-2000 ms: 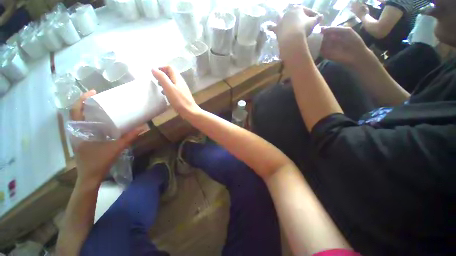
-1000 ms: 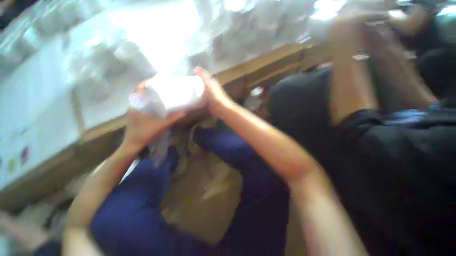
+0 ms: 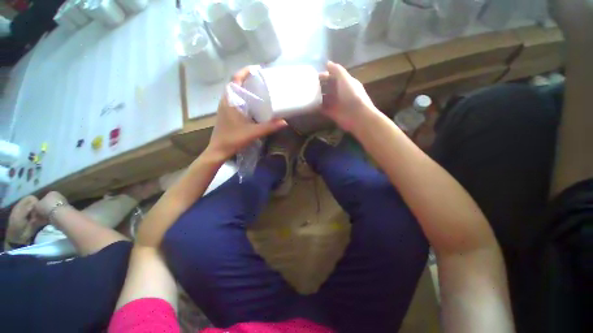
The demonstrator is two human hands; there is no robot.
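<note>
A white cup (image 3: 296,91) lies on its side in the air over my knees, in front of the table edge. My left hand (image 3: 235,123) holds it at its left end, together with a thin clear plastic bag (image 3: 246,159) that hangs below the hand. My right hand (image 3: 348,97) is at the cup's right end, with the fingers against it. The far side of the cup is hidden.
Bagged white cups (image 3: 260,32) stand on the white-covered table (image 3: 146,84). Small red, yellow and black pieces (image 3: 97,142) lie on it at the left. A clear bottle (image 3: 411,116) stands below the edge. People sit close on both sides.
The view has swung left, so a person at the left now shows. The cup has turned from tilted to about level between my hands. Both hands still hold it.
</note>
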